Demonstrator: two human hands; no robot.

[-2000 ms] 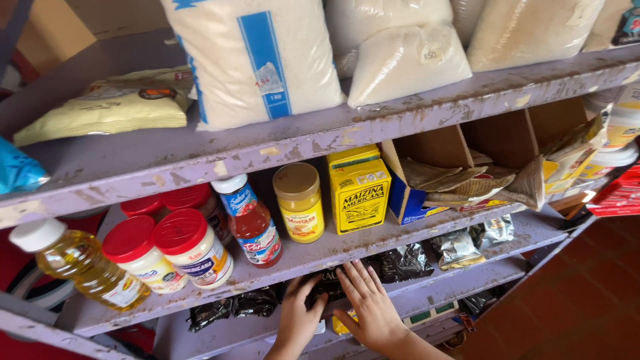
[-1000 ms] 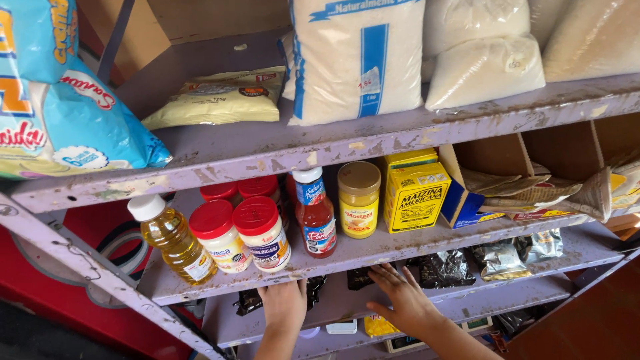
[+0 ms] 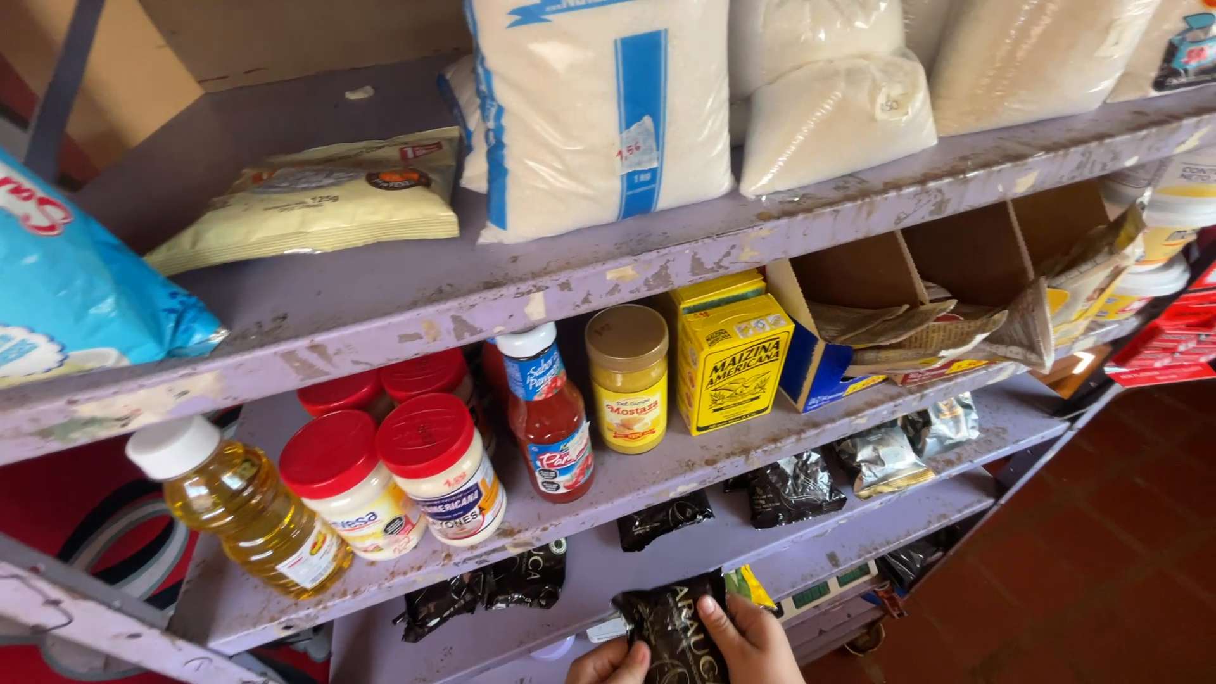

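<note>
Both hands hold one black foil packet with writing (image 3: 673, 622) at the bottom of the head view, in front of a lower purple shelf. My left hand (image 3: 610, 662) pinches its lower left side. My right hand (image 3: 746, 638) grips its right side, with the thumb on the front. Behind the packet, more black packets (image 3: 524, 575) lie on that shelf to the left. Another black packet (image 3: 665, 520) lies just above and behind my hands, beside a crumpled black packet (image 3: 796, 489). Silver packets (image 3: 883, 461) are farther right.
On the shelf above stand an oil bottle (image 3: 256, 508), red-lidded mayonnaise jars (image 3: 442, 470), a ketchup bottle (image 3: 549, 418), a mustard jar (image 3: 627, 380), a yellow cornstarch box (image 3: 731, 366) and a divided cardboard box (image 3: 860, 285). The top shelf's metal edge (image 3: 608, 275) juts out, with bags (image 3: 589, 123) on it.
My hands were apart at the lower shelf, among the black packets. They have come down and together, and now hold a black packet out in front of the shelf.
</note>
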